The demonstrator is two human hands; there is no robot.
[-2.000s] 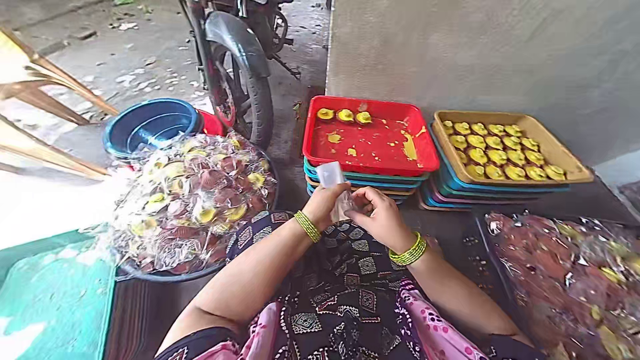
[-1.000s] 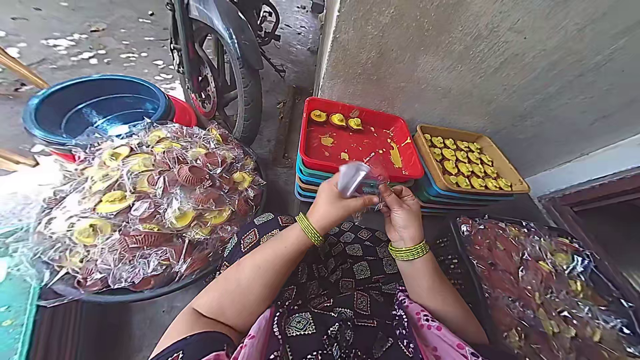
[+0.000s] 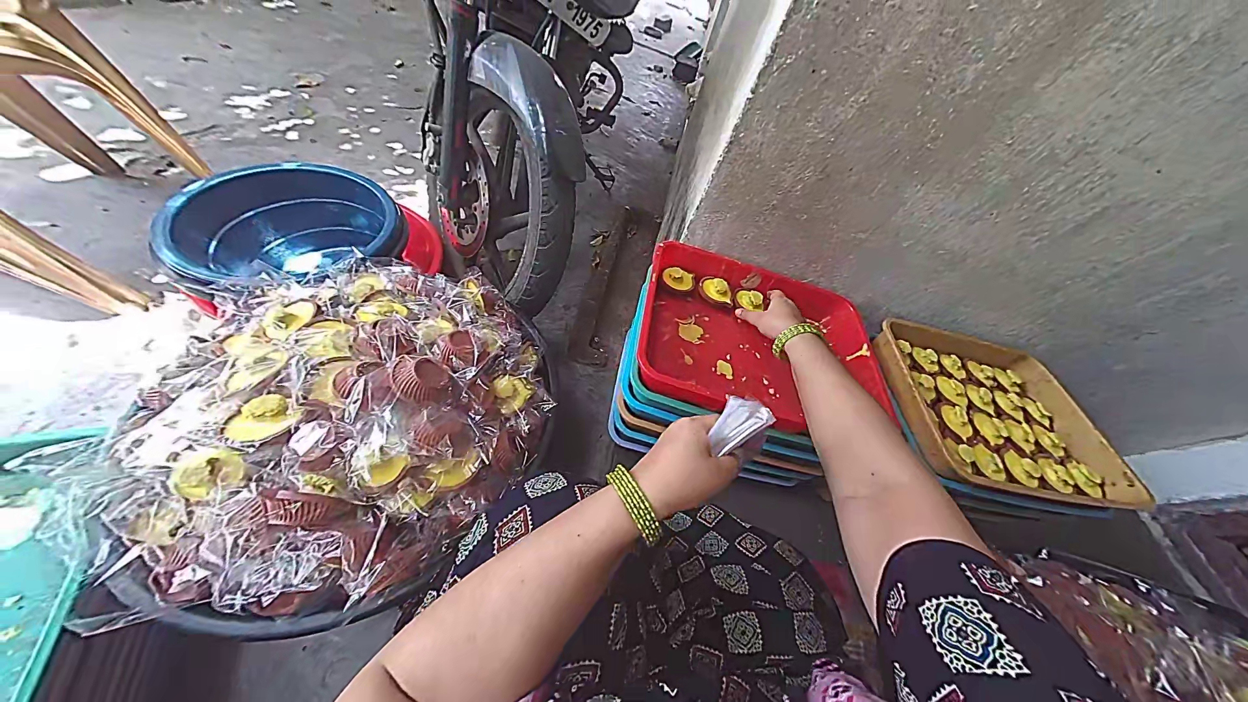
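Observation:
My left hand (image 3: 685, 466) is closed around clear plastic wrappers (image 3: 741, 427) just in front of the red plastic tray (image 3: 848, 322). My right hand (image 3: 775, 317) reaches into that tray, its fingertips at the rightmost of three small brown cups with yellow tops (image 3: 750, 299); whether it grips the cup is unclear. The other two cups (image 3: 716, 290) sit to its left in a row, with yellow smears on the tray floor. The red tray tops a stack of coloured trays. At the left, a wide dark tub (image 3: 292, 626) is heaped with wrapped brown and yellow pieces (image 3: 421, 378).
A tan tray (image 3: 1102, 439) of yellow-topped cups stands on more trays at the right, beside a wall (image 3: 975, 175). More wrapped pieces (image 3: 1121, 604) lie at lower right. Behind the heap are a blue basin (image 3: 283, 219), a motorcycle wheel (image 3: 526, 195) and chair legs (image 3: 107, 88).
My right hand has moved away from my left hand and forward into the red tray, to the cups. My left hand still holds plastic wrappers. The view has shifted.

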